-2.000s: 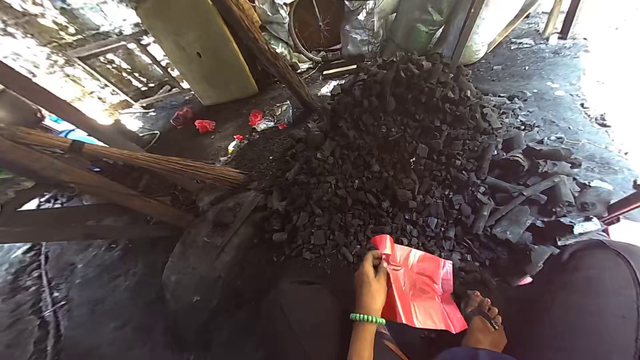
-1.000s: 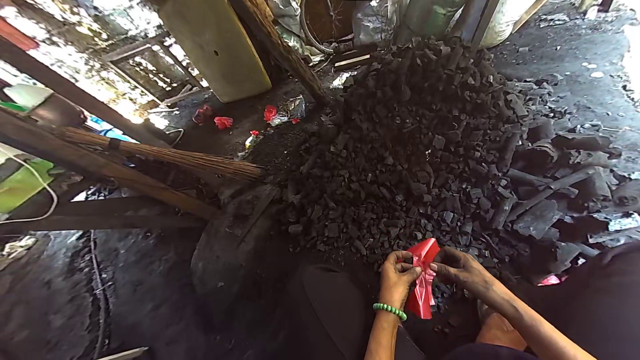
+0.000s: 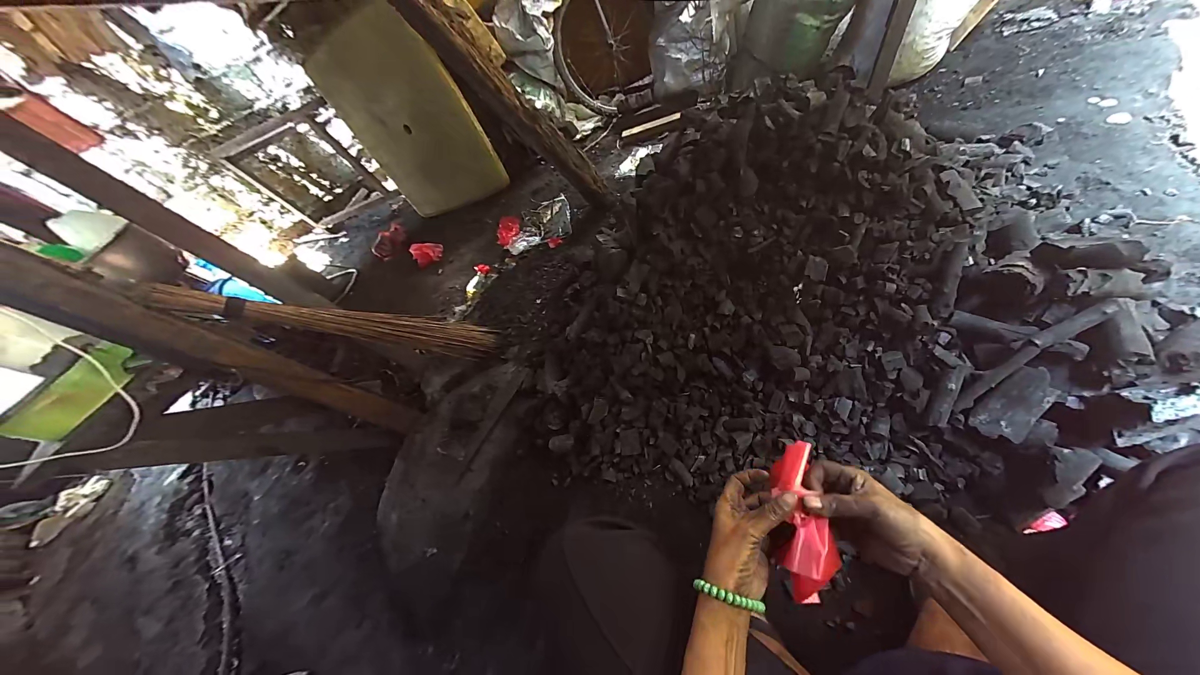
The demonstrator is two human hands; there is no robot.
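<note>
A red plastic bag, gathered narrow, hangs between my two hands at the near edge of a big heap of black charcoal pieces. My left hand, with a green bead bracelet at the wrist, pinches the bag from the left between thumb and fingers. From the right, my right hand grips it at about the same height. Part of the bag sticks up above the fingers and the wider part hangs below them. The fingertips partly hide the gathered middle.
A stick broom and wooden beams lie left of the heap. Larger charcoal logs lie at the right. Behind are a leaning yellowish panel, a slanting wooden post, red plastic scraps, a wheel and filled sacks.
Two seconds ago the bag was spread wide from my left hand, with my right hand low beside it. Both hands now hold it, bunched narrow.
</note>
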